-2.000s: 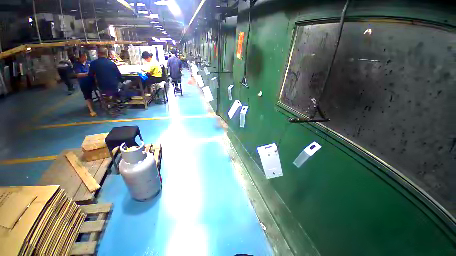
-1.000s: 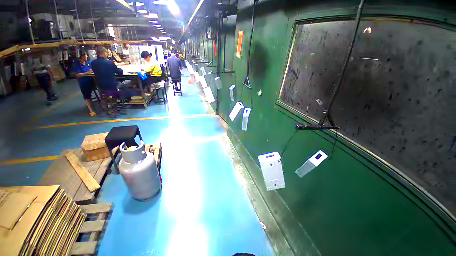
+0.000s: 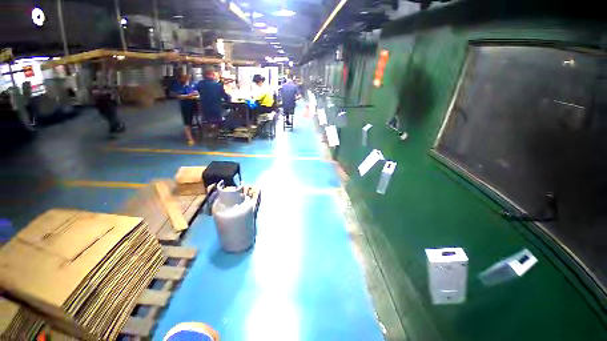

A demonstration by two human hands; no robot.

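Observation:
No hand of mine is in the picture. A white box-shaped metal housing (image 3: 447, 278) hangs at the lower right before the green wall, its end with a dark cutout facing up. A second housing (image 3: 509, 268) hangs tilted to its right. Two more white housings, one tilted (image 3: 370, 162) and one more upright (image 3: 386, 178), hang farther along. Smaller ones hang in a row beyond them. A dark hanger (image 3: 534, 214) shows blurred above the nearest housings.
A grey gas cylinder (image 3: 234, 223) and black stool (image 3: 221, 173) stand in the aisle. Flattened cartons (image 3: 80, 256) lie on a wooden pallet (image 3: 154, 298) at left. A blue round thing with an orange rim (image 3: 191, 332) is cut off below. People are around a table (image 3: 239, 103) farther off.
The view has turned left, so the scene sits farther right. The nearest housings are lower and look larger. The blue round thing has come into view at the bottom edge.

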